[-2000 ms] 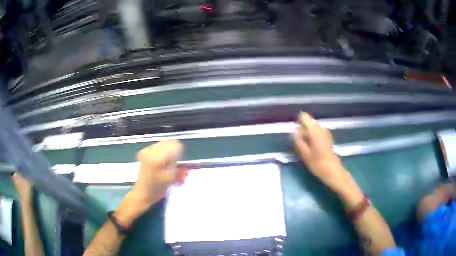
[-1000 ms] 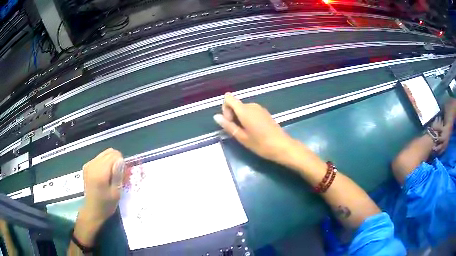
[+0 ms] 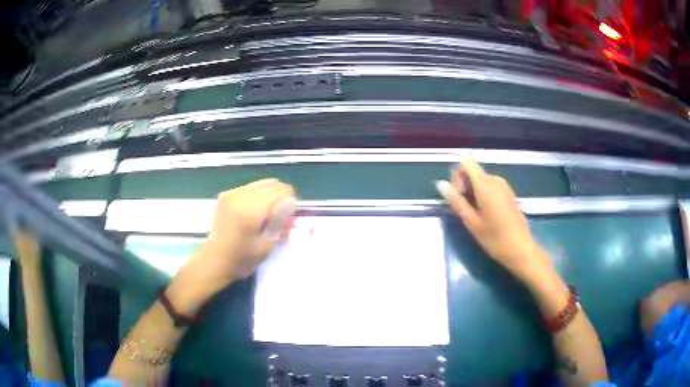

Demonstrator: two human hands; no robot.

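Note:
A large glaring white sheet (image 3: pixel 352 283) with a red patch at its upper left corner lies on the green bench in front of me. A dark housing (image 3: pixel 355 361) with a row of small dark ports lies along its near edge, cut off by the bottom of the picture. My left hand (image 3: pixel 253 223) is curled at the sheet's upper left corner; whether its fingers hold anything is hidden. My right hand (image 3: pixel 480 200) is over the near rail, right of the sheet, thumb and forefinger apart, with nothing visible in it.
Silver rails (image 3: pixel 303 157) run across beyond the sheet. Dark units lie between them, one at upper left centre (image 3: pixel 291 87) and one at right (image 3: pixel 598 178). White strips (image 3: pixel 163 217) lie at left by a grey slanting post (image 3: pixel 60 219). Other people's arms show at both edges; a red light glows at upper right.
The view has swung, so the sheet sits further right and nearly level. More of the housing's port row shows. My right hand is now farther from the sheet's top edge; a dark unit shows at right.

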